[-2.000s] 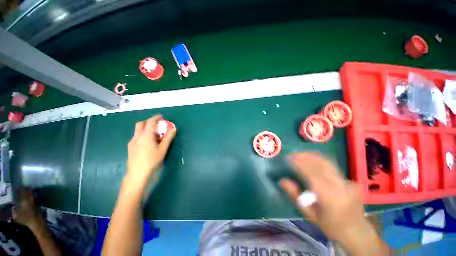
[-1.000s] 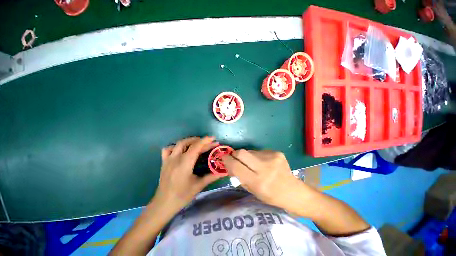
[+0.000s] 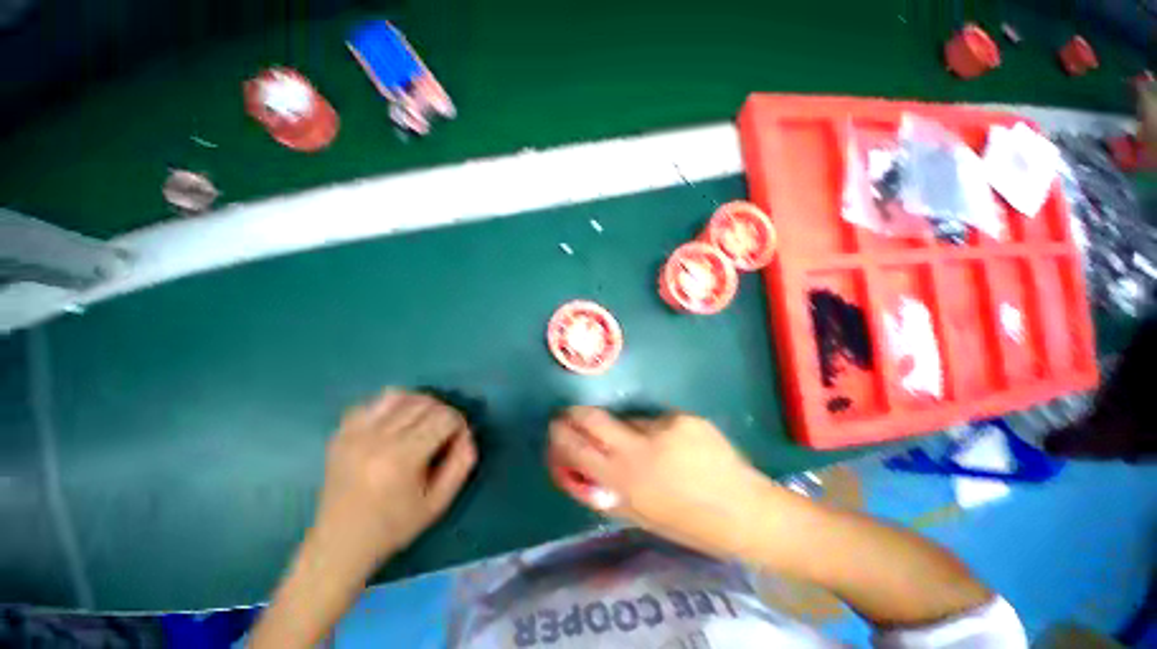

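My left hand is over the green bench at the left, blurred, fingers curled and thumb apart, with nothing visible in it. My right hand is closed near the front edge. A red-orange part, apparently a housing mostly hidden by the fingers, shows in it, with a small white tip of a tool beside it. A spoked red-orange housing stands mouth up on the bench beyond the hands. Two more, a nearer housing and a farther housing, touch beside the tray.
A red compartment tray at the right holds black parts, white parts and clear bags. Beyond the pale strip, the belt carries a housing, a blue block and more red parts. A grey bracket is at left.
My hands were together on a housing at the front edge; now they are apart. My left hand has left it and moved left. The view has shifted, showing more of the belt.
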